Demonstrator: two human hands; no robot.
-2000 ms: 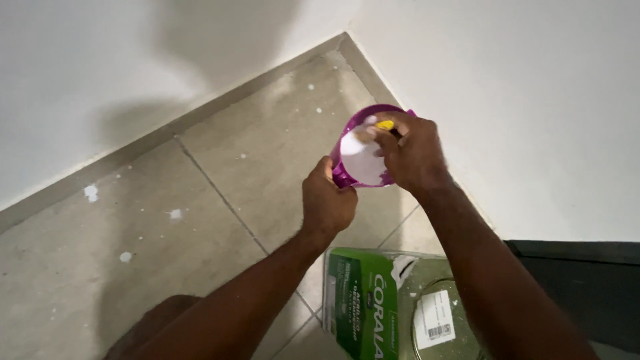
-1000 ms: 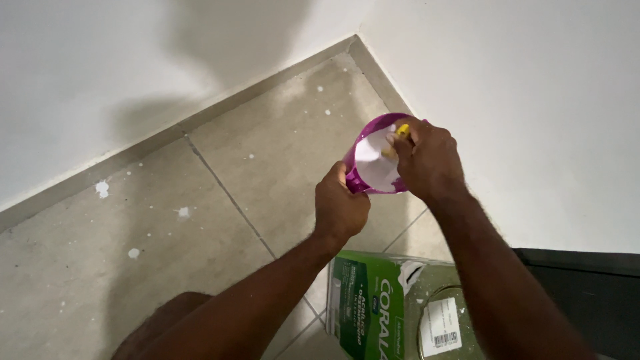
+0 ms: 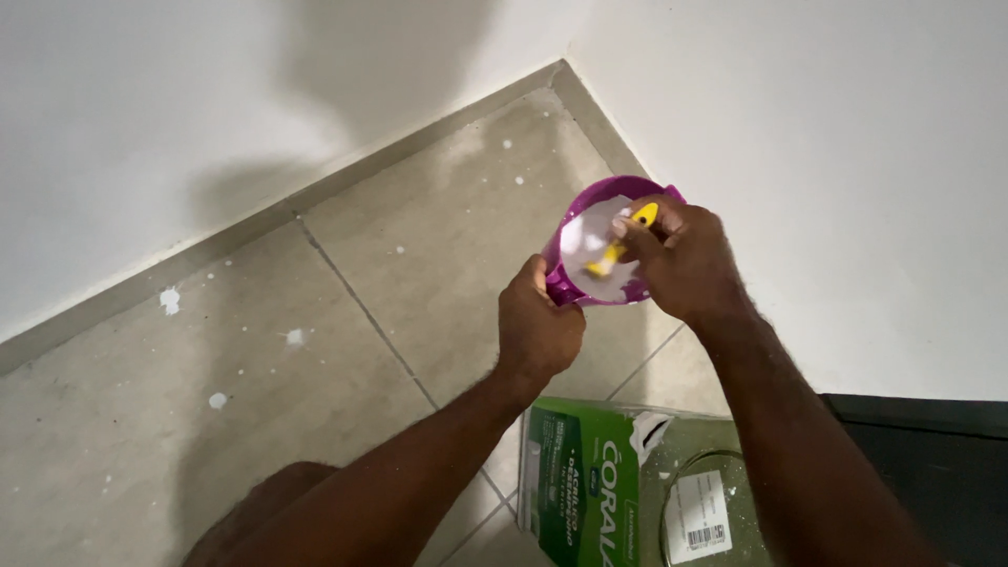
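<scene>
A purple plastic bucket [image 3: 561,285] with white paint [image 3: 587,228] inside is held above the tiled floor. My left hand [image 3: 539,323] grips its near left side, by the rim. Over the bucket's right side, my right hand [image 3: 685,252] holds a yellow-handled paintbrush [image 3: 646,213], tilted down into the bucket. The brush's lower part is blurred near the paint, and its bristles cannot be made out clearly.
Below the bucket stands a green Coral paint container [image 3: 583,488], partly behind my right forearm. White walls meet at a corner, with a tile baseboard [image 3: 441,134] below. Paint spots [image 3: 294,338] dot the floor. A dark object [image 3: 929,465] lies at the lower right.
My right hand has shifted the brush within the bucket; more of its yellow handle shows now. Both hands keep their holds.
</scene>
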